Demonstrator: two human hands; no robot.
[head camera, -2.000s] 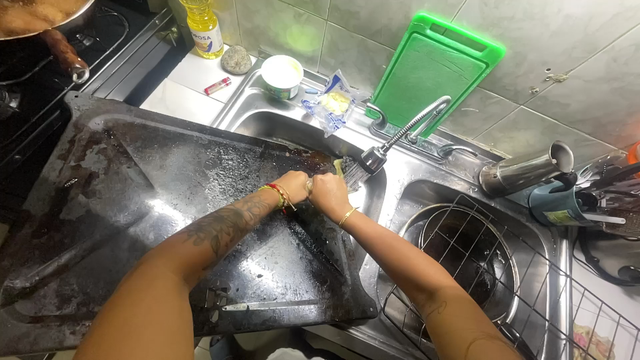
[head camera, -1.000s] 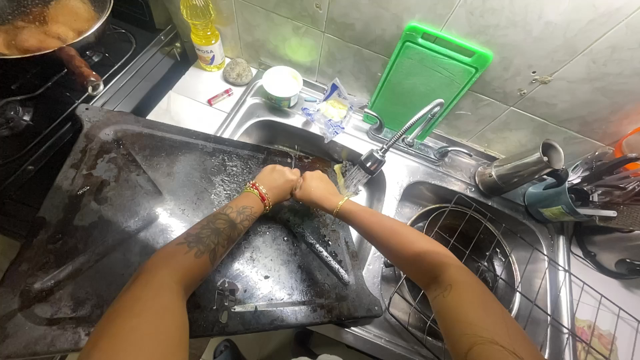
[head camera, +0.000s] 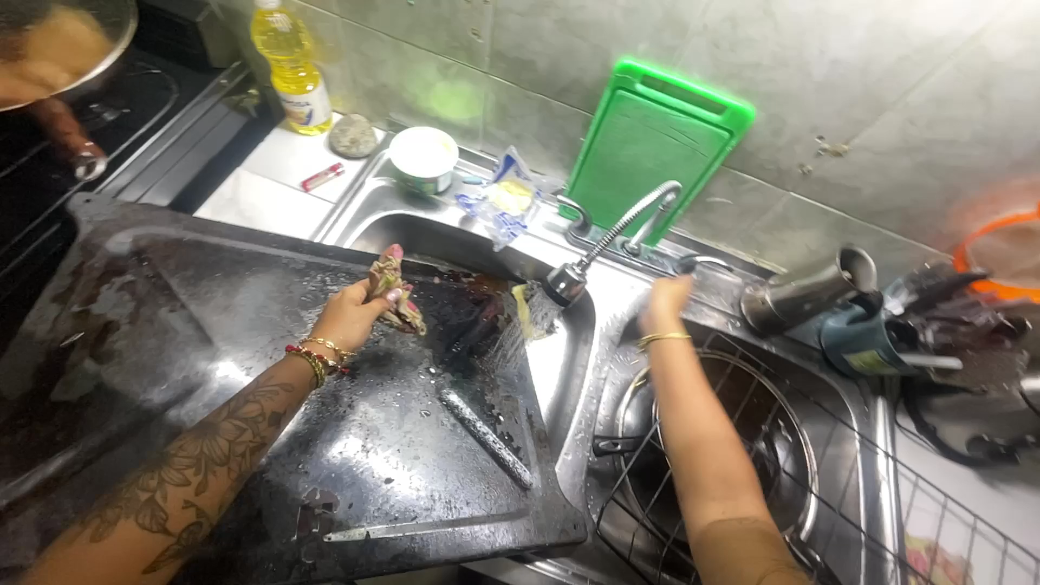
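Observation:
A crumpled, wet cloth (head camera: 395, 296) is gripped in my left hand (head camera: 349, 315), just above a large dark metal stove top panel (head camera: 268, 422) that lies tilted across the left sink basin. My right hand (head camera: 668, 305), blurred, is beside the lever of the faucet (head camera: 705, 263); whether its fingers hold the lever cannot be told. From the flexible spout's head (head camera: 565, 284) water sprays onto the panel's right corner and into the basin. A yellowish scrap (head camera: 524, 311) hangs by the spray.
The right basin holds a pan (head camera: 800, 479) under a wire rack (head camera: 845, 431). Behind the sink stand a green cutting board (head camera: 650, 150), a white tub (head camera: 423, 158) and a metal jug (head camera: 800, 296). An oil bottle (head camera: 296, 77) and a stone (head camera: 353, 136) are at the left, near a frying pan (head camera: 122, 45) on the stove.
My hands, together over the panel before, are now apart. The right one has moved right to the faucet lever, while the left one keeps the cloth, now plainly visible.

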